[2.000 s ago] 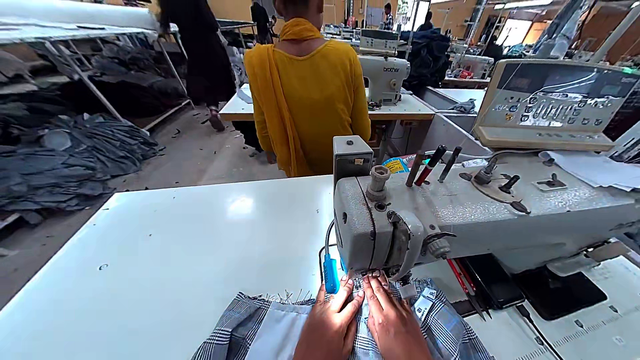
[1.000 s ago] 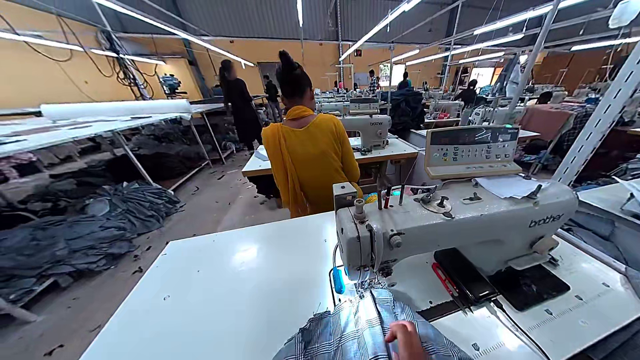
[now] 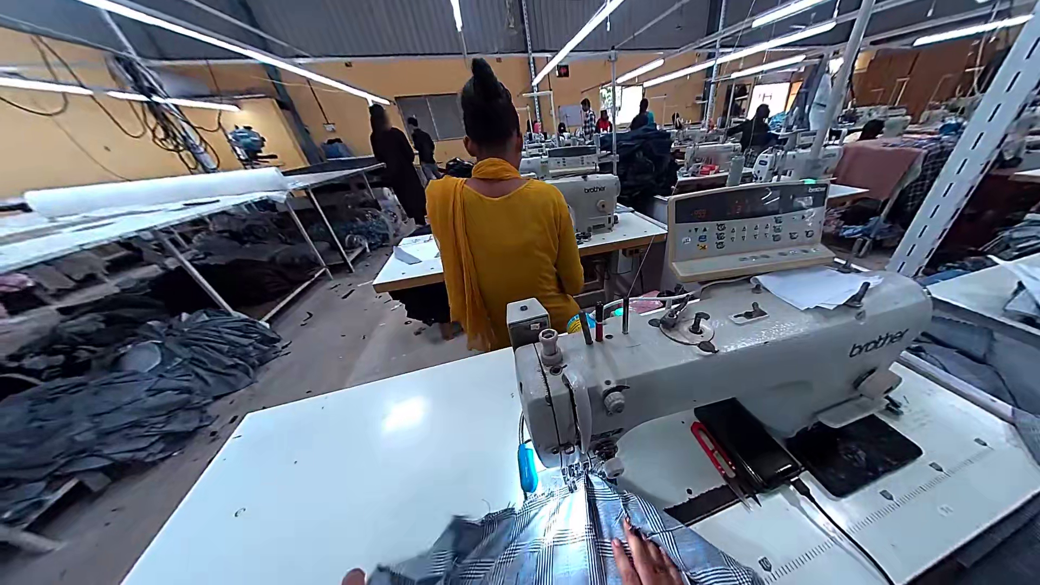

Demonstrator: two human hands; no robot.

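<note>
Grey and white checked fabric (image 3: pixel 544 536) lies on the white sewing table, its far edge under the needle area of a Brother sewing machine (image 3: pixel 715 366). My right hand (image 3: pixel 646 561) rests on the fabric near the bottom edge of the view, fingers spread and pointing towards the needle. Of my left hand (image 3: pixel 354 577) only a fingertip or thumb shows at the fabric's left edge, so its grip is hidden. A blue tool or guard (image 3: pixel 527 468) hangs just left of the needle.
A black phone (image 3: pixel 747 443) and red-handled snips or tweezers (image 3: pixel 713 449) lie under the machine arm, with a cable. Ahead, a person in yellow (image 3: pixel 512 244) sits at another machine. Dark cloth heaps (image 3: pixel 138 390) lie on the left. A metal post (image 3: pixel 967 154) rises at right.
Both hands were close together beside the needle at first; they have since moved back towards me, the left almost out of view. More fabric shows in front of the needle. The view has tilted up.
</note>
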